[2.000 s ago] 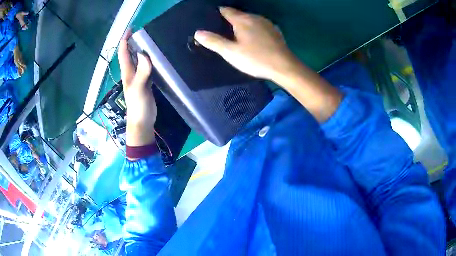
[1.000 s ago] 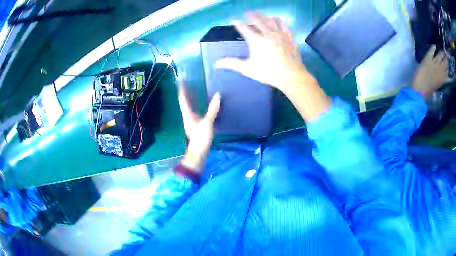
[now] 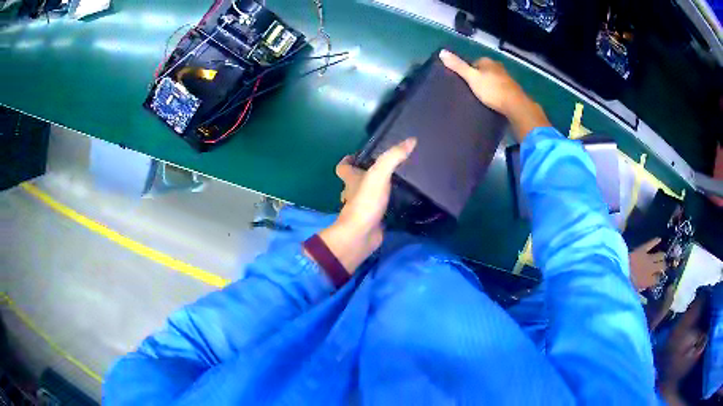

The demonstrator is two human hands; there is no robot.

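A dark grey outer housing (image 3: 452, 131) is held tilted between both hands above the green bench mat (image 3: 317, 139). My left hand (image 3: 371, 190) grips its lower left edge, with the thumb on the flat face and the other fingers partly hidden. My right hand (image 3: 487, 83) holds its upper right corner, with fingers partly hidden behind it. Black parts show along the housing's left side, too blurred to name. An open projector unit (image 3: 230, 75) lies on the mat at the upper left, with its main board, an orange strip and loose red and black wires showing.
Another grey housing (image 3: 606, 174) lies at the right by the yellow-taped white area. Open black units (image 3: 614, 44) stand on the dark conveyor behind the pale rail. Another person's hand (image 3: 648, 266) is at the far right, by dark parts. A grey floor with yellow lines is at the lower left.
Both hands have closed on the housing, which was lying on the mat with the hands spread over and beside it. It is now tilted. The view has shifted.
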